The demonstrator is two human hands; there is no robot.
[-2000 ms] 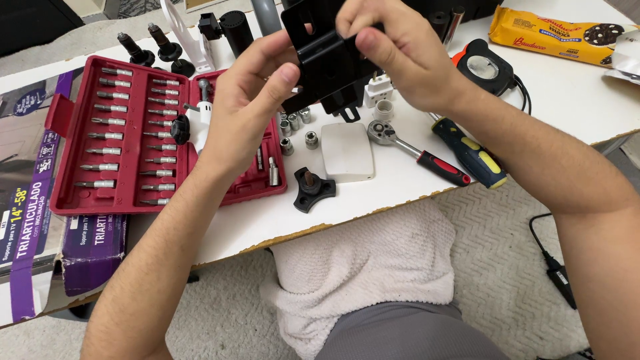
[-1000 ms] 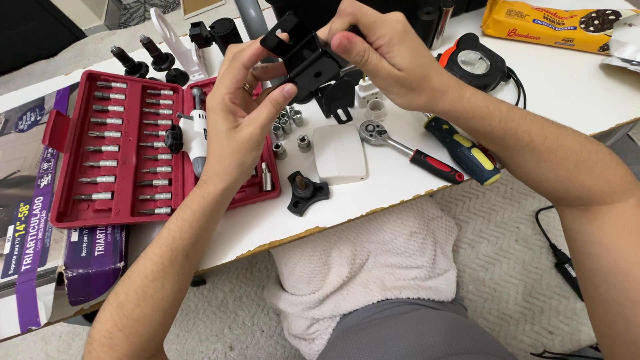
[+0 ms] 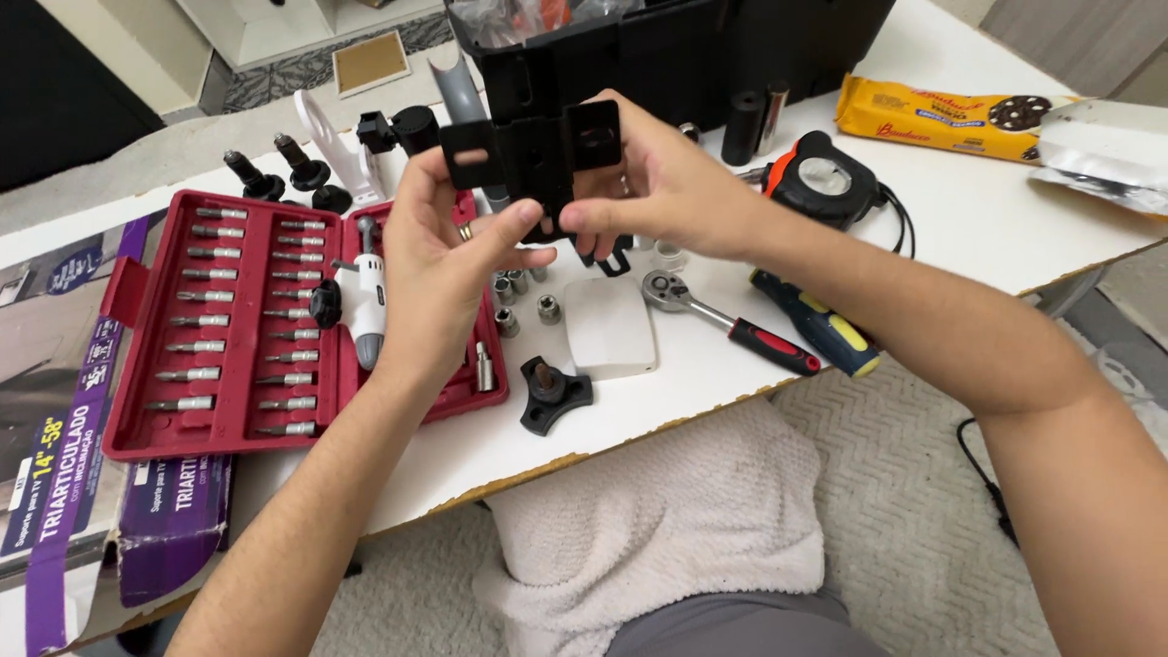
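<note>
A black slotted metal bracket [image 3: 534, 151] is held up above the table between both hands. My left hand [image 3: 447, 246] grips its left and lower side, with the thumb near the bottom end. My right hand [image 3: 666, 187] holds its right side, thumb also at the bottom; some of its fingers are behind the metal. Below it lie several small sockets [image 3: 548, 308], a white plastic cover [image 3: 610, 327] and a black three-armed knob [image 3: 553, 392]. A ratchet wrench [image 3: 730, 321] with a red and black handle lies under my right forearm.
On the left are an open red bit case [image 3: 251, 433], a white and grey tool [image 3: 367, 310] and a purple TV-mount box [image 3: 173, 538]. A black toolbox [image 3: 703, 64] stands behind. Rightward lie a tape measure [image 3: 821, 182], a screwdriver [image 3: 817, 321] and a yellow cookie packet [image 3: 940, 119].
Both hands have turned the black bracket, and its slotted side plates now face the view. The hands have come lower on it, thumbs close together at its bottom end.
</note>
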